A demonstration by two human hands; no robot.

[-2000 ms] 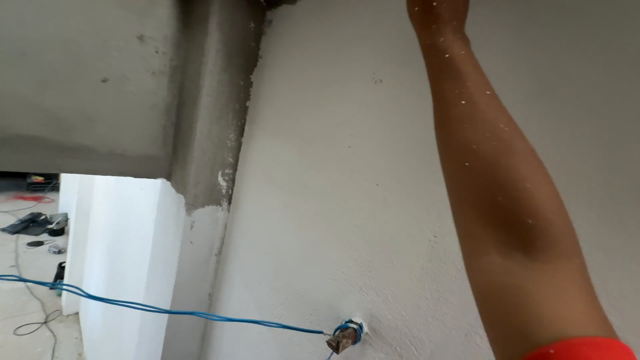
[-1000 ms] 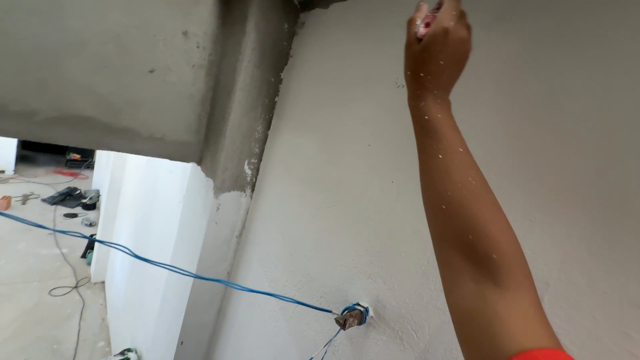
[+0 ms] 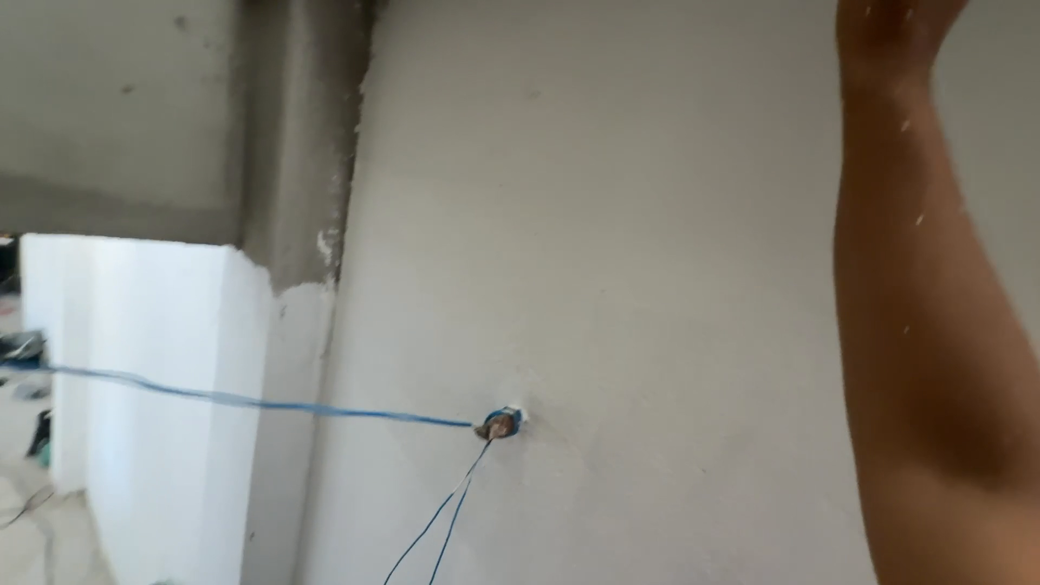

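Observation:
My right hand (image 3: 906, 20) is raised at the top right and cut off by the frame edge. Only its base and the wrist show, so its fingers and whatever they hold are hidden. The forearm, dotted with white specks, runs down the right side in front of a smooth pale plastered wall (image 3: 601, 244). My left hand is out of view. Blue electrical wires (image 3: 325, 409) stretch from the left to a brownish stub in a wall opening (image 3: 500, 422), where blue shows around it. Two thin wires (image 3: 455, 496) hang below that opening.
A grey concrete beam (image 3: 114, 114) and column (image 3: 301, 146) stand at the upper left, their surface rough at the wall joint. Below them is a white wall section (image 3: 154, 349). Blurred items and a cable (image 3: 28, 504) lie on the dusty floor at the far left.
My right hand, seen a second ago with a small red and white thing in its fingers, has gone mostly past the top edge. The view has shifted.

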